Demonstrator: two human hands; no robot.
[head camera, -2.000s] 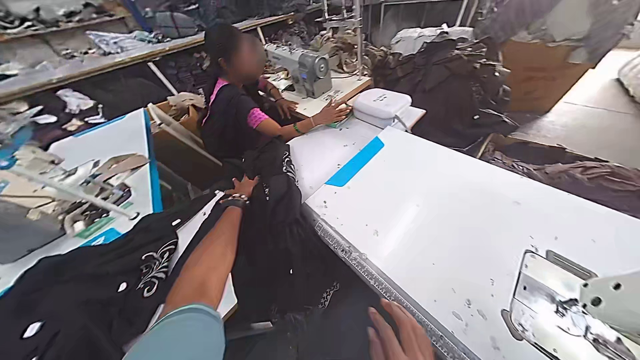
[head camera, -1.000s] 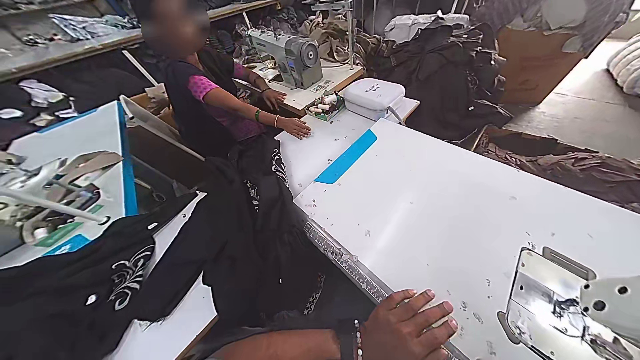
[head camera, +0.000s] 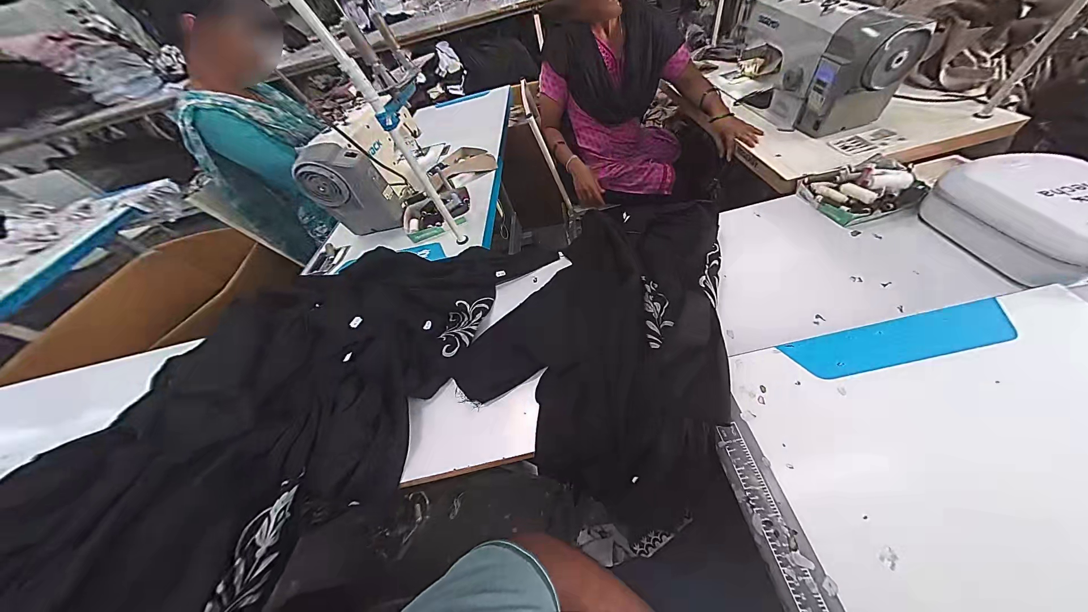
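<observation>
Neither my left hand nor my right hand is in the picture; only a light blue-green sleeve (head camera: 493, 582) and part of a bare arm (head camera: 578, 578) show at the bottom edge. In front of me a black embroidered garment (head camera: 629, 357) hangs over the table edges, with white leaf patterns on it. Another black garment (head camera: 255, 408), also with leaf embroidery, lies spread to the left. A metal ruler (head camera: 765, 510) runs along the edge of the white table (head camera: 918, 459) at the right.
Across from me sits a person in pink and black (head camera: 612, 127) by a sewing machine (head camera: 833, 64). A person in teal (head camera: 246, 161) is at another sewing machine (head camera: 353, 183). A box of thread spools (head camera: 863, 191) stands beside a white lidded container (head camera: 1011, 212). A brown panel (head camera: 161, 297) is at left.
The view has swung left. My left hand, on the black garment two seconds ago, and my right hand, on the table edge one second ago, are out of view.
</observation>
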